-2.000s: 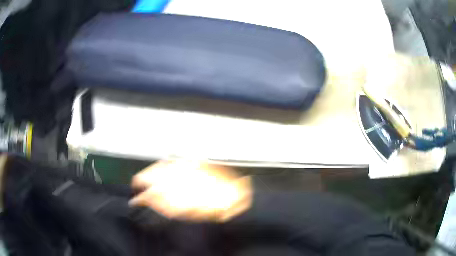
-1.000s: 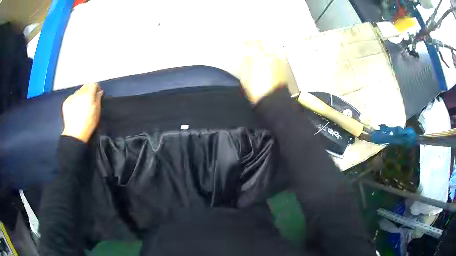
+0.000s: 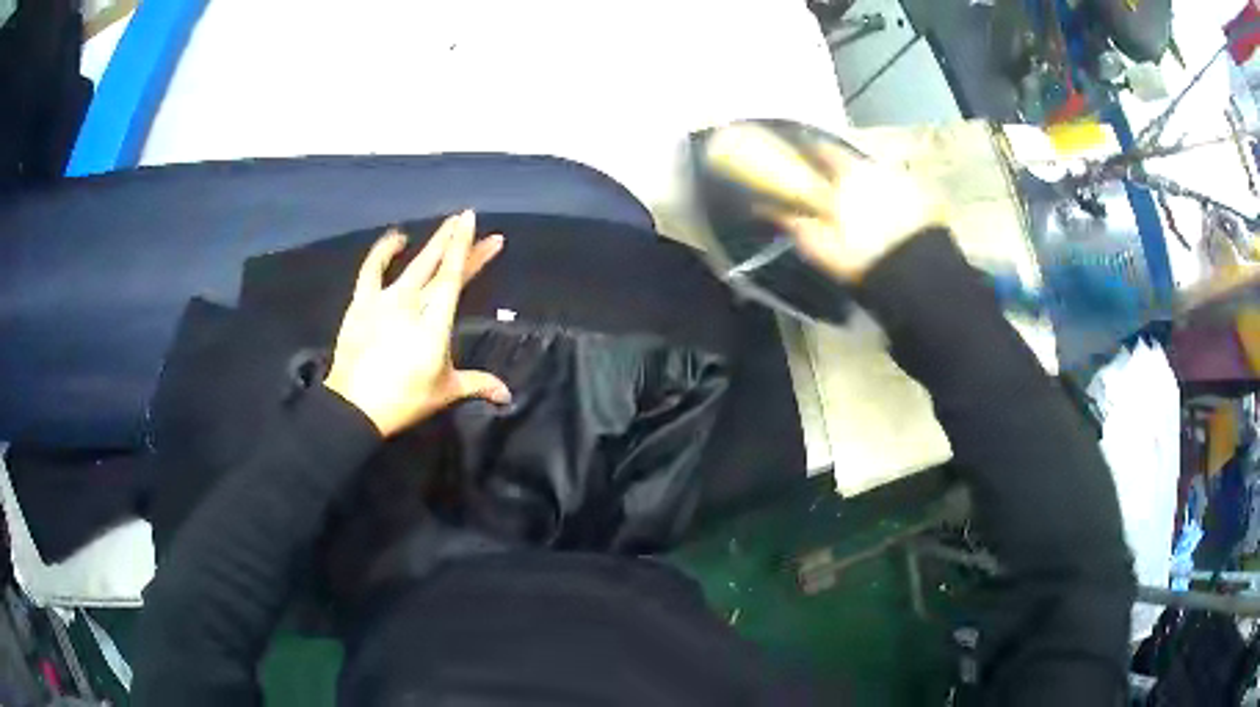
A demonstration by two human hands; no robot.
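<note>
A black garment (image 3: pixel 580 269) with a shiny black lining (image 3: pixel 594 428) is draped over the near side of a navy padded board (image 3: pixel 125 263) with a rounded end. My left hand (image 3: pixel 415 339) lies on the garment near its upper edge, fingers spread, gripping nothing. My right hand (image 3: pixel 877 214) is closed around the pale handle of a black steam iron (image 3: pixel 774 228), just right of the board's rounded end. The iron and right hand are blurred. Whether the iron touches the pad or is lifted cannot be told.
A cream pad (image 3: pixel 967 166) lies under and right of the iron. A blurred blue-wrapped hose (image 3: pixel 1071 297) runs right. The white table (image 3: pixel 553 69) is behind the board, with a blue strip (image 3: pixel 138 83) at its left. Green floor (image 3: pixel 774 566) shows below.
My right hand has let go of the garment's edge and moved right onto the iron, which has shifted up and left. My left hand has moved from the garment's edge to lie spread on the cloth.
</note>
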